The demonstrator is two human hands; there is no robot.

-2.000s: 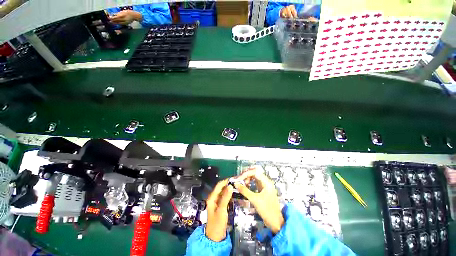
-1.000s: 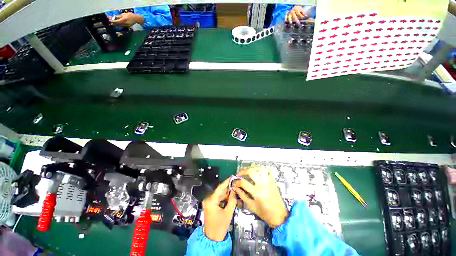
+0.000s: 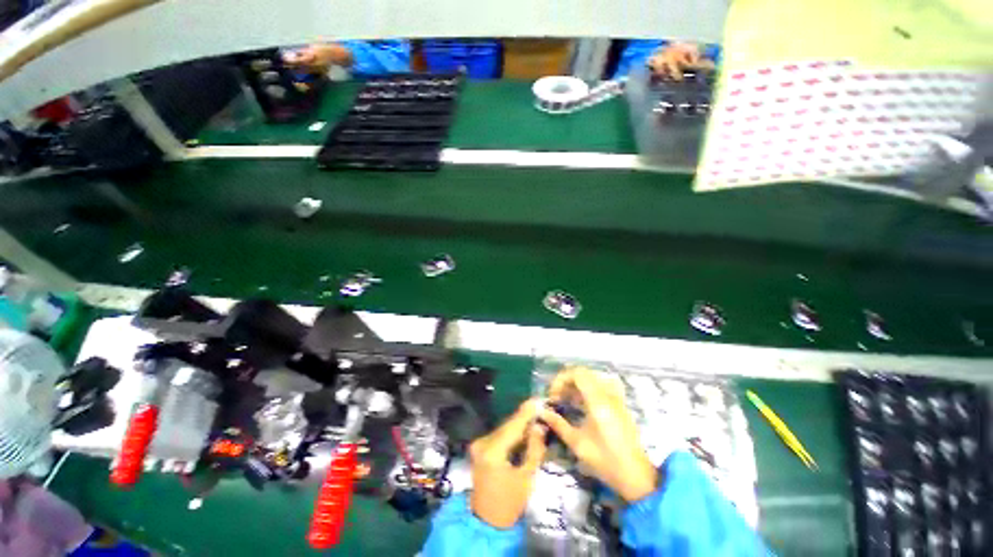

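Note:
My left hand [image 3: 505,468] and my right hand [image 3: 604,435] meet at the lower centre, fingertips together around a small dark and silver unit [image 3: 552,418]. The fingers cover most of it, and the picture is blurred. Both forearms are in blue sleeves. The clear blister tray [image 3: 697,419] with pale silvery parts lies behind and right of my right hand, partly hidden by it. More clear pockets show below and between my hands.
Test fixtures with red clamp handles [image 3: 333,495] stand left of my hands. Yellow tweezers [image 3: 781,430] and a black blister tray [image 3: 923,468] lie right. Units [image 3: 562,304] sit spaced on the green belt [image 3: 490,234] ahead. An arrow sticker sheet [image 3: 838,125] hangs upper right. Two people's hands show beyond.
The view has shifted, so the bench appears further right and slightly lower. My hands stay together on the small unit, with the fingers slightly rearranged. Units on the belt have moved to the right.

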